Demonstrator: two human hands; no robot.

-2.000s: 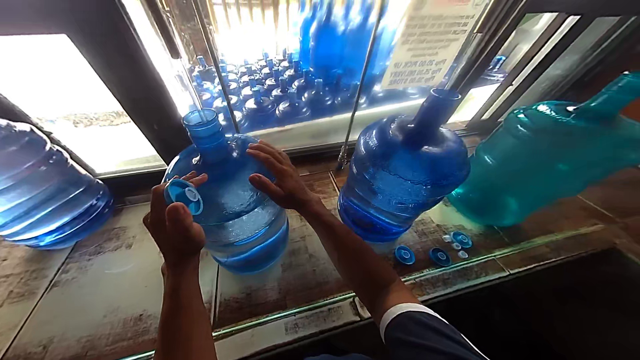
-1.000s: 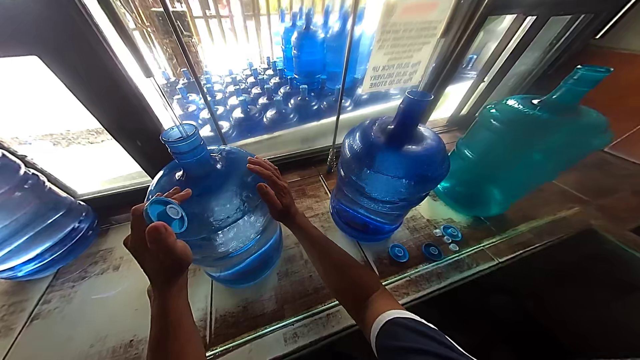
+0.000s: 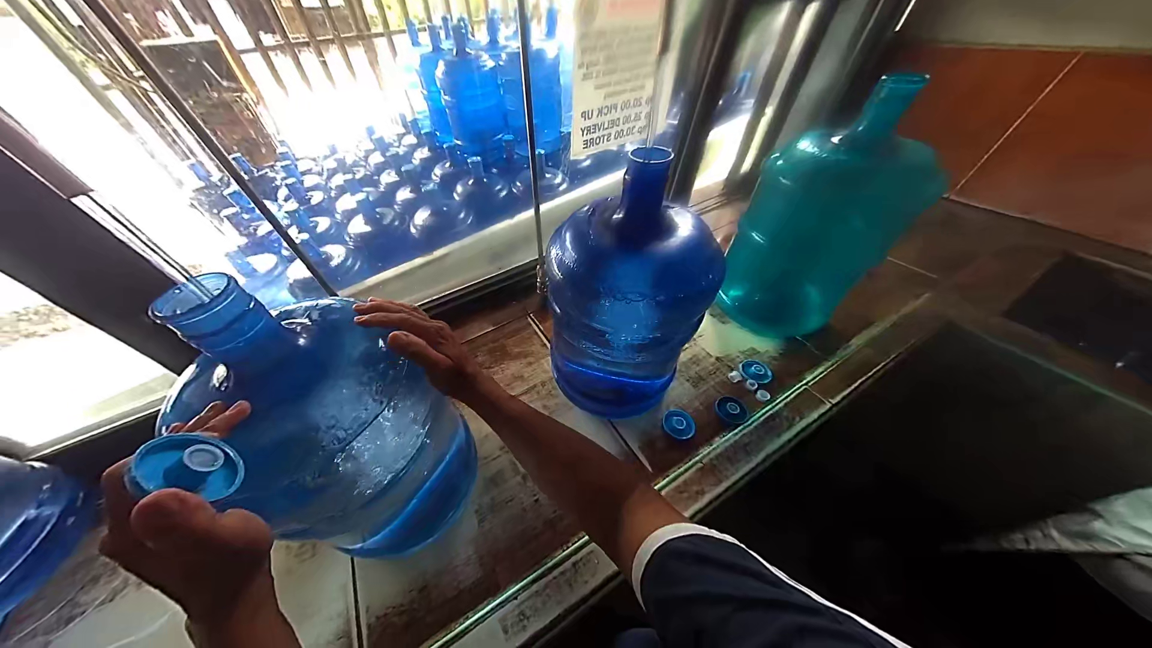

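A large blue water jug with an uncapped neck stands tilted to the left at the left of the view, with some water low inside. My left hand grips a blue plastic cap with a pale round centre, and some of its fingers rest against the jug's near left side. On the jug's right shoulder lies my right hand, fingers spread, holding nothing. Right of it stands a darker blue jug, open at the neck. Beside its base lie several blue caps and small white pieces.
A teal jug stands farther right on the tiled ledge. Another blue jug is cut off at the left edge. Glass panes with dark frames run behind, with many blue jugs outside. A dark area lies below the ledge's front edge.
The view has moved closer and turned. The jug under my hands now leans more to the left than before. My left hand still holds the cap and my right hand stays on the shoulder.
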